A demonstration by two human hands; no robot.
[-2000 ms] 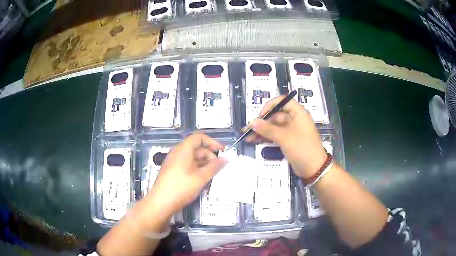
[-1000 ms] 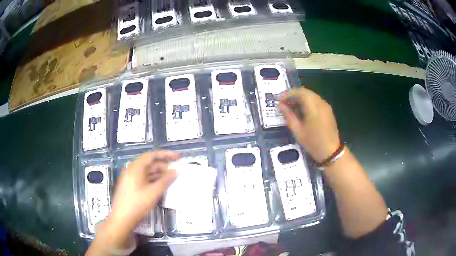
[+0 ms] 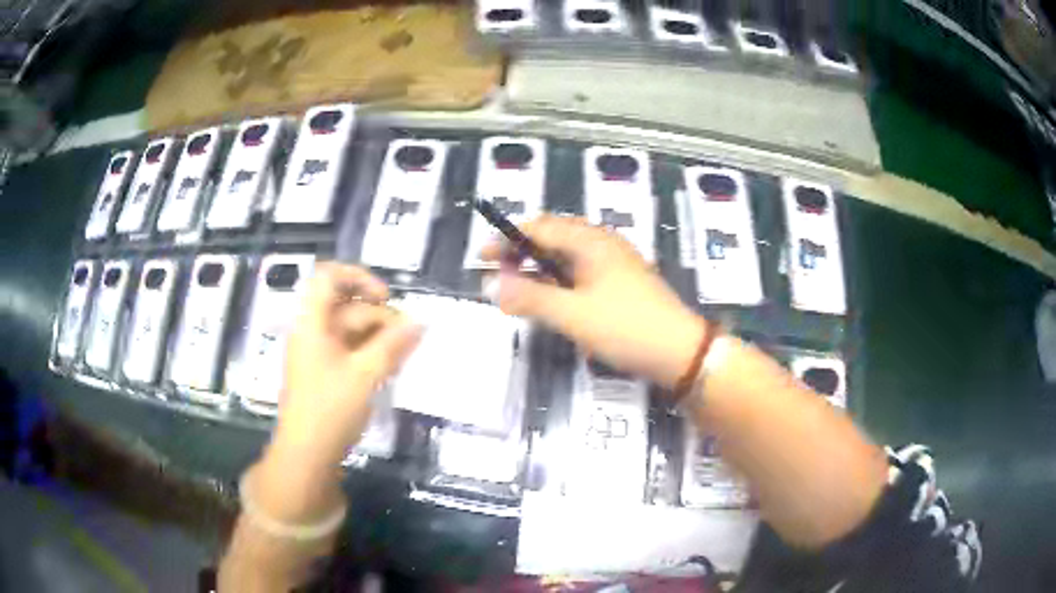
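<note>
My left hand (image 3: pixel 330 371) pinches the left edge of a plain white sheet (image 3: pixel 457 365), which lies over lower packs of the near tray. My right hand (image 3: pixel 596 290) is right of it, above the upper packs, with black slim tweezers (image 3: pixel 510 232) between its fingers, one end pointing up and left. The other end is hidden by the hand. White carded packs (image 3: pixel 720 243) with dark oval holes stand in two rows in the clear tray (image 3: pixel 855 330). My hands and the sheet cover some packs. I cannot make out a sticker.
A second tray of packs (image 3: pixel 249 174) lies to the left, close beside the near one. Beyond are a stained brown board (image 3: pixel 347 58), a pale ridged panel (image 3: pixel 695 104) and another row of packs (image 3: pixel 677 26). A white sheet (image 3: pixel 625 539) is at the near edge.
The view has swung left, bringing the left tray into sight. My right hand has moved from the far-right upper pack toward my left hand. The sheet stays in my left hand.
</note>
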